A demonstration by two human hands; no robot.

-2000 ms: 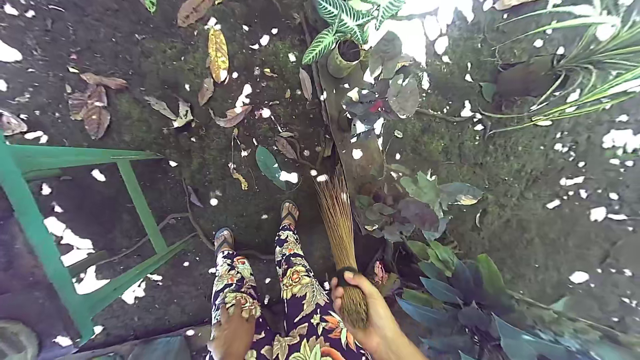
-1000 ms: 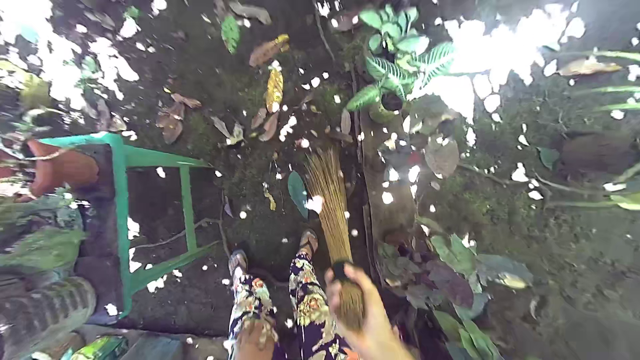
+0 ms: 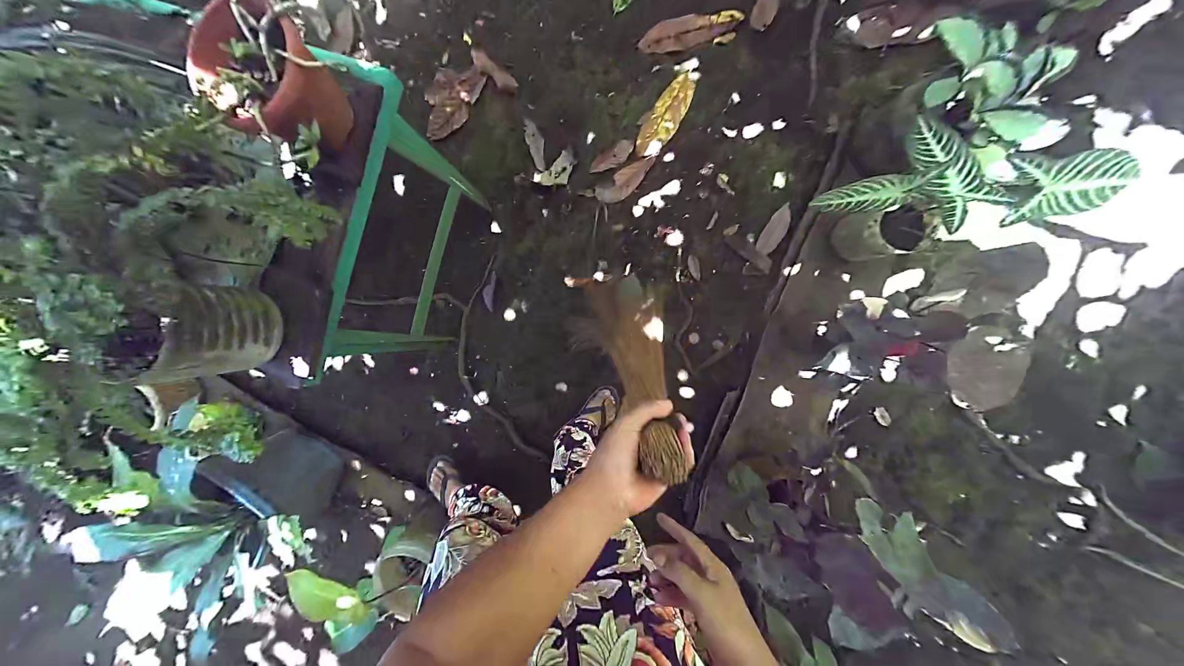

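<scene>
My left hand (image 3: 631,462) is closed around the bound handle end of a stick broom (image 3: 638,356), whose bristles fan out over the dark ground ahead of my feet. Just below and to the right of the broom's butt end, my right hand (image 3: 689,569) is free of it, fingers apart, over my floral trousers. Around the blurred bristle tips lie dry brown leaves (image 3: 624,178) and a yellow leaf (image 3: 668,113).
A green-framed stand (image 3: 356,222) at the left bears a terracotta pot (image 3: 314,97) and a ribbed pot (image 3: 222,328). Potted striped-leaf plants (image 3: 953,176) stand at the right, beside a raised edge (image 3: 782,277). Leafy plants (image 3: 906,555) grow lower right.
The broom has passed from my right hand to my left, which was not gripping it in the earlier frames. The right hand has let go. The view has shifted left.
</scene>
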